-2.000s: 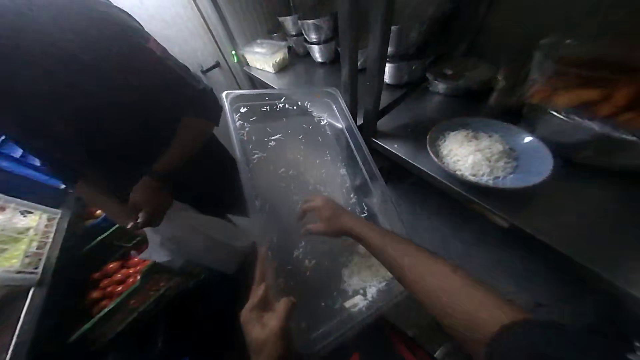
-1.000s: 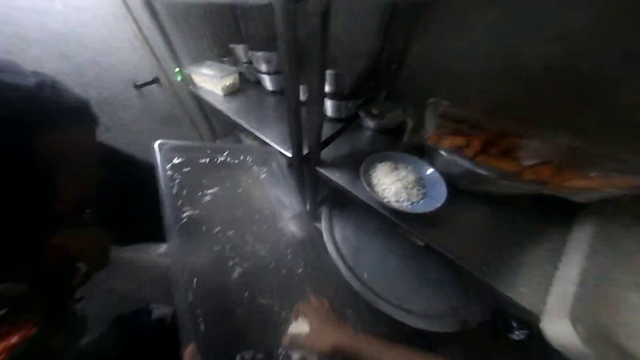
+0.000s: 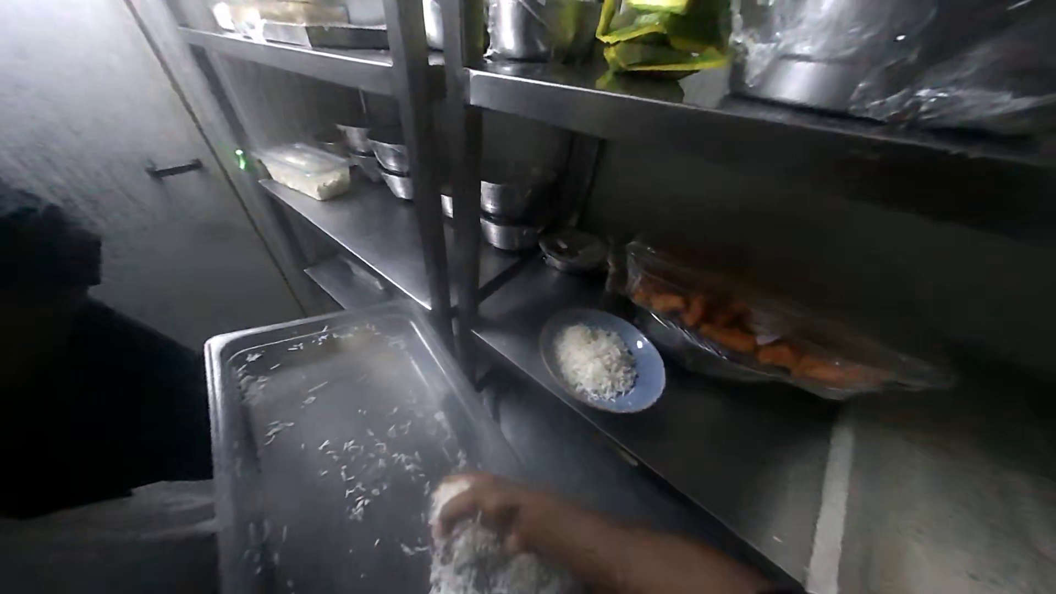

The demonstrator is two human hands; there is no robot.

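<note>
A large rectangular metal pan (image 3: 363,445) with scattered grains of cooked white rice fills the lower left. My right hand (image 3: 487,511) is inside its right side, fingers curled against a heap of white rice (image 3: 474,569); blur hides how much the fingers hold. My left hand is out of view. To the upper right of my right hand, a blue plate (image 3: 649,388) with a mound of white rice (image 3: 596,361) stands on a metal shelf.
Beside the plate lies a plastic-covered tray of orange food pieces (image 3: 742,334). Shelf posts (image 3: 425,165) rise behind the pan. A person in dark clothing (image 3: 99,396) is at the left. Metal bowls (image 3: 509,233) and a clear rice container (image 3: 305,169) stand farther back.
The view has swung up and to the right. My left hand, on the pan two seconds ago, is out of view. My right hand is now at the rice heap on the pan's right side.
</note>
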